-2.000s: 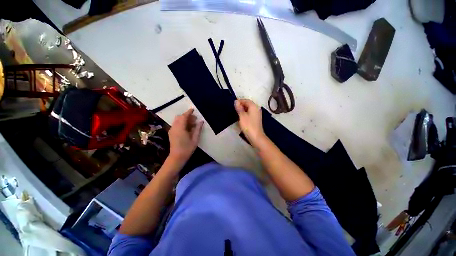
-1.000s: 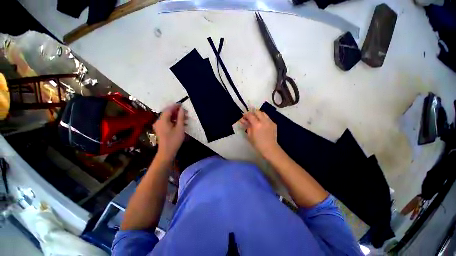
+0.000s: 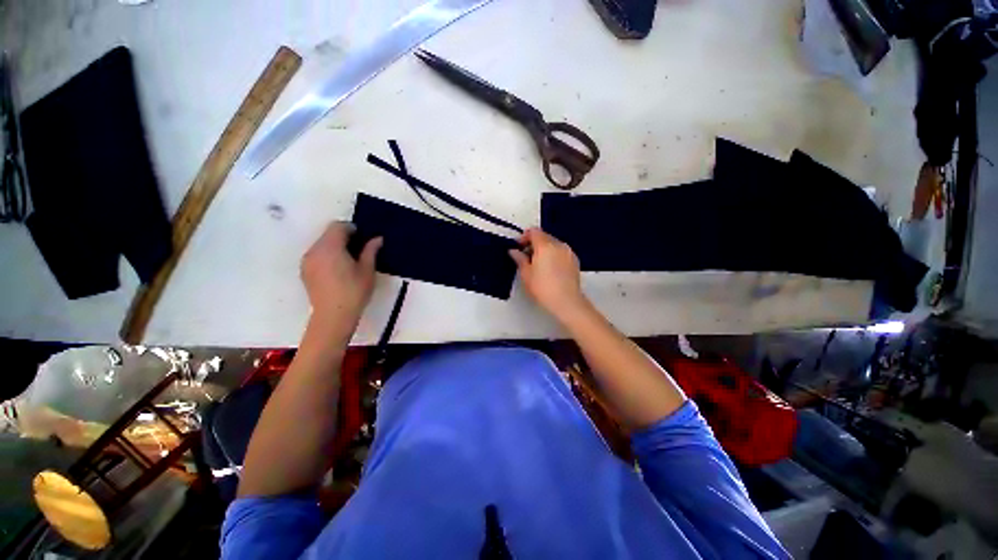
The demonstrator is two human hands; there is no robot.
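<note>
A small dark cloth piece [image 3: 432, 247] lies nearly flat on the off-white cutting table [image 3: 646, 301] in front of me. My left hand [image 3: 341, 268] holds its left end, thumb on top. My right hand [image 3: 547, 271] holds its right end between thumb and fingers. Thin dark fabric strips [image 3: 443, 199] lie crossed just beyond the piece, their near end close to my right fingertips. Another short strip [image 3: 394, 313] lies at the table's front edge. A large dark cut panel [image 3: 668, 226] lies to the right of my right hand. The tailor's shears [image 3: 514, 113] lie beyond the strips.
A wooden ruler [image 3: 213, 186] and dark cut pieces [image 3: 93, 164] lie at the left. A clear curved ruler [image 3: 350, 77] is at the back. A dark weight [image 3: 627, 13] and iron [image 3: 858, 33] show at the top edge. A yellow stool [image 3: 71, 510] and red frames [image 3: 735, 407] stand below the table.
The view has turned, so the table edge now runs across. My left hand has moved onto the left end of the small piece, and my right hand now grips its right end. The piece lies more sideways.
</note>
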